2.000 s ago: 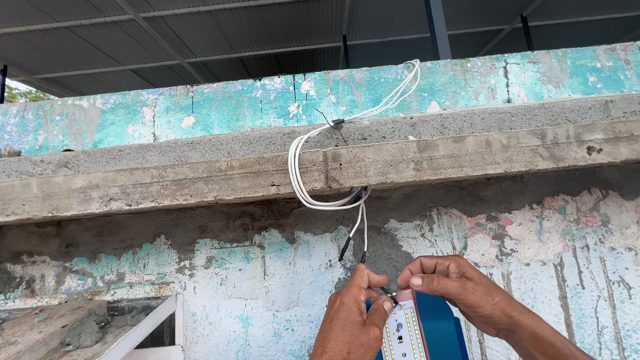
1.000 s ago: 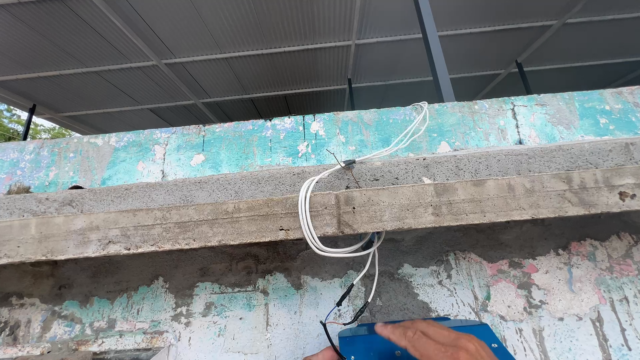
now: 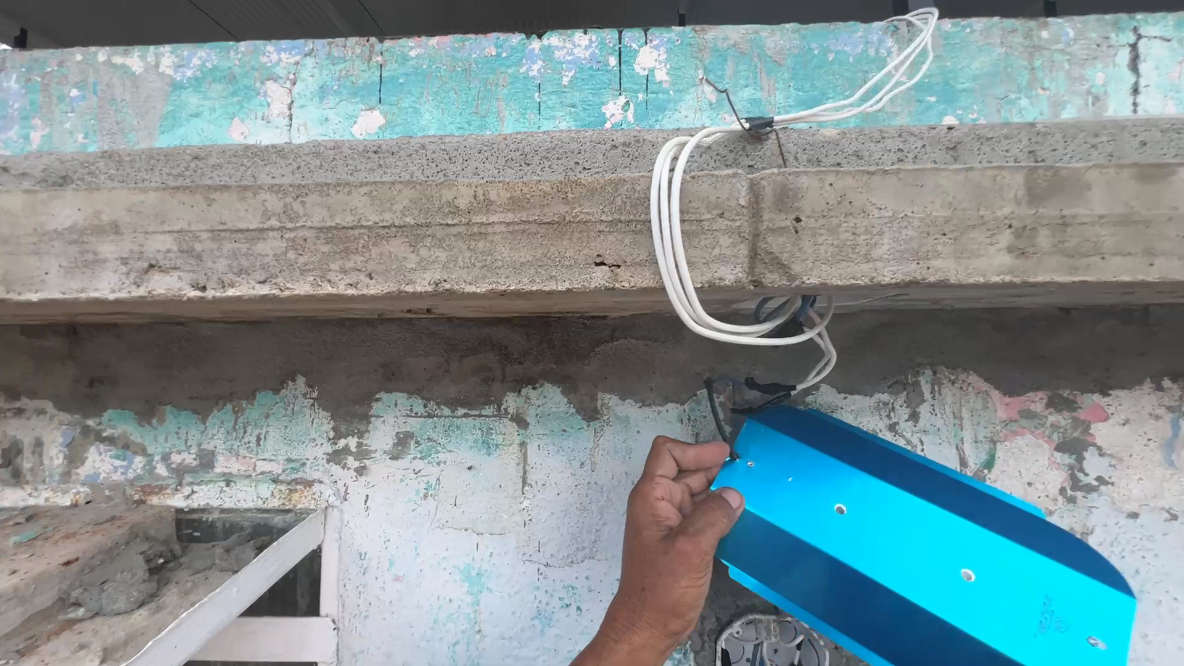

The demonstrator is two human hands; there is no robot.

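My left hand [image 3: 680,536] grips the left end of a blue metal lamp housing [image 3: 911,546] between thumb and fingers. The housing slants down to the right, its plain blue side with small holes facing me. A black wire [image 3: 715,412] runs from that end, by my fingertips, up to black-taped joints [image 3: 770,387]. These joints connect to white cables [image 3: 680,240], which hang in a loop over the concrete ledge and are bound with black tape above it. My right hand is out of view.
A concrete ledge [image 3: 370,240] crosses the whole view below a turquoise painted wall [image 3: 462,88]. Peeling white wall [image 3: 481,555] lies beneath. At bottom left is a white-framed opening [image 3: 277,638] with rubble; at bottom centre, a round wall fixture [image 3: 772,643].
Two seconds ago both hands were at the lamp, its LED side showing. The lamp has been turned over to its blue side, and my right hand has left the view.
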